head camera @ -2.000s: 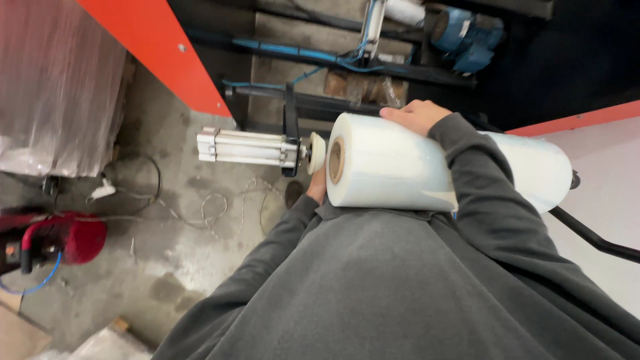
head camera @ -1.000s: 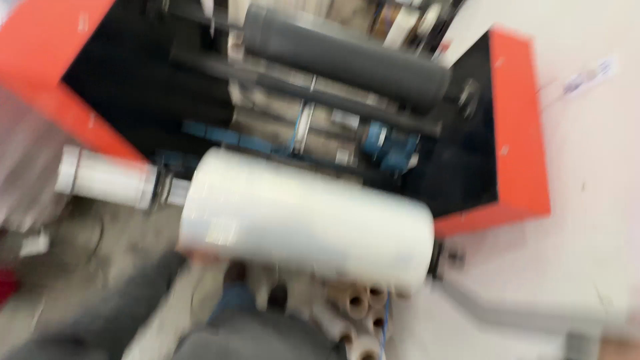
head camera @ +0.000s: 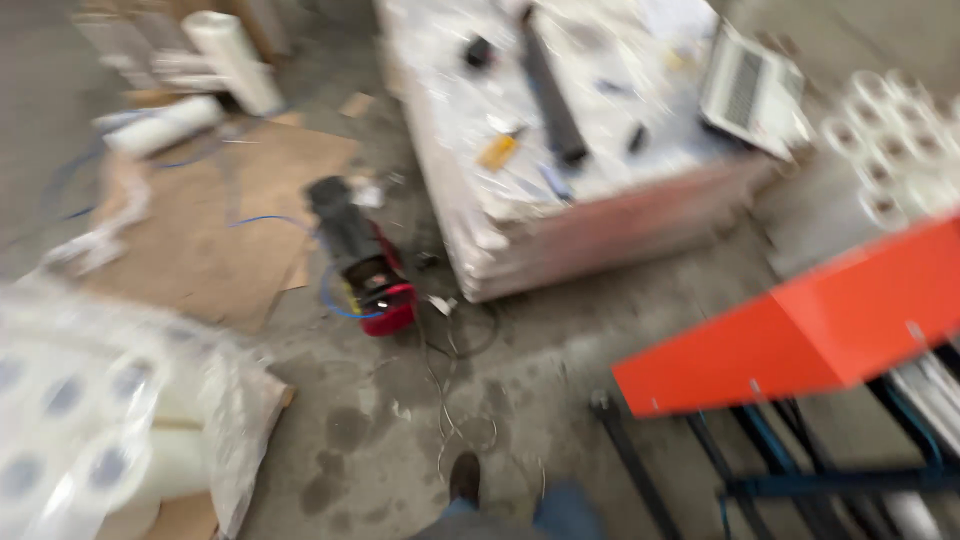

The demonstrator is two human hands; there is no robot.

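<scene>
Neither of my hands shows in the head view; only one brown shoe point(head camera: 465, 478) and my blue trouser legs are visible at the bottom. A red and black air compressor point(head camera: 386, 311) with a blue hose stands on the floor near the middle. Behind it is a film-wrapped pallet stack point(head camera: 480, 225) that bears a dark tube point(head camera: 551, 90), a yellow tool point(head camera: 498, 151) and a laptop point(head camera: 742, 82). The picture is blurred.
Orange machine frame point(head camera: 750, 352) with dark bars point(head camera: 637, 465) stands at right. Wrapped film rolls point(head camera: 135, 435) fill the lower left. Cardboard point(head camera: 195, 217) and a loose cable point(head camera: 442, 397) lie on the floor. More white rolls point(head camera: 877, 142) stand at upper right.
The view has swung far to the left. Both hands were on the large film roll in the first frame; now the hands and that roll are out of sight.
</scene>
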